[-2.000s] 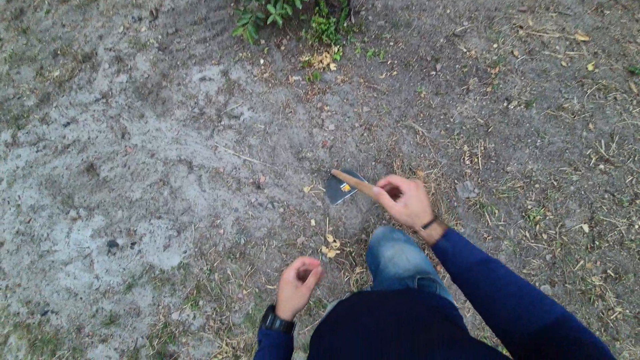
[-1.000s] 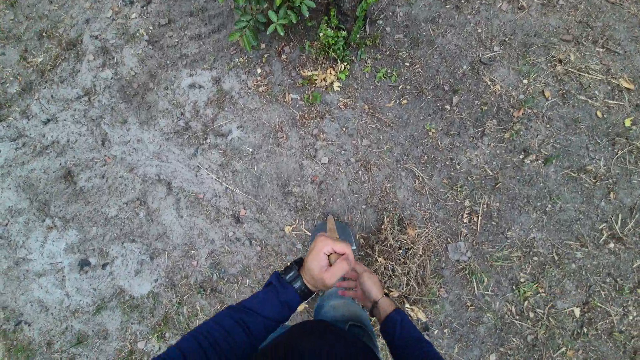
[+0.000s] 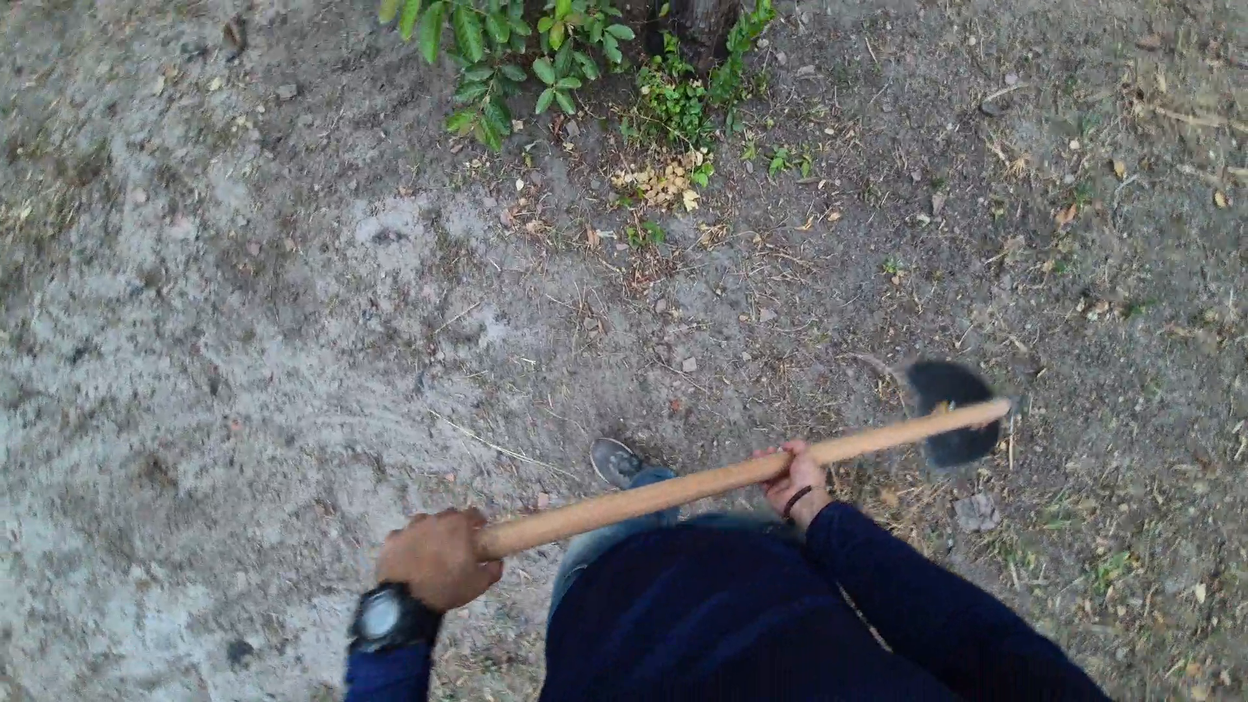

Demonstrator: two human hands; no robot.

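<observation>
A hoe with a long wooden handle point(image 3: 643, 499) lies slantwise across the front of my body, with its dark, wide metal blade point(image 3: 951, 414) at the right end, over the ground. My left hand point(image 3: 439, 558), with a black watch at the wrist, is closed round the handle's left end. Farther along, my right hand point(image 3: 795, 480) grips the handle from below, between its middle and the blade; a dark bracelet circles that wrist. The blade is slightly blurred.
A leafy green shrub point(image 3: 487, 63) and small weeds point(image 3: 678, 102) grow at the base of a trunk point(image 3: 707, 29) at the top. Dry yellow leaves point(image 3: 658, 183) lie below them. My shoe point(image 3: 614, 462) stands on bare, dusty soil, with dry grass and twigs at right.
My hands, close together a second ago, are now wide apart along the handle. The hoe has swung crosswise, its blade out to the right. Two seconds ago my left hand was off the handle.
</observation>
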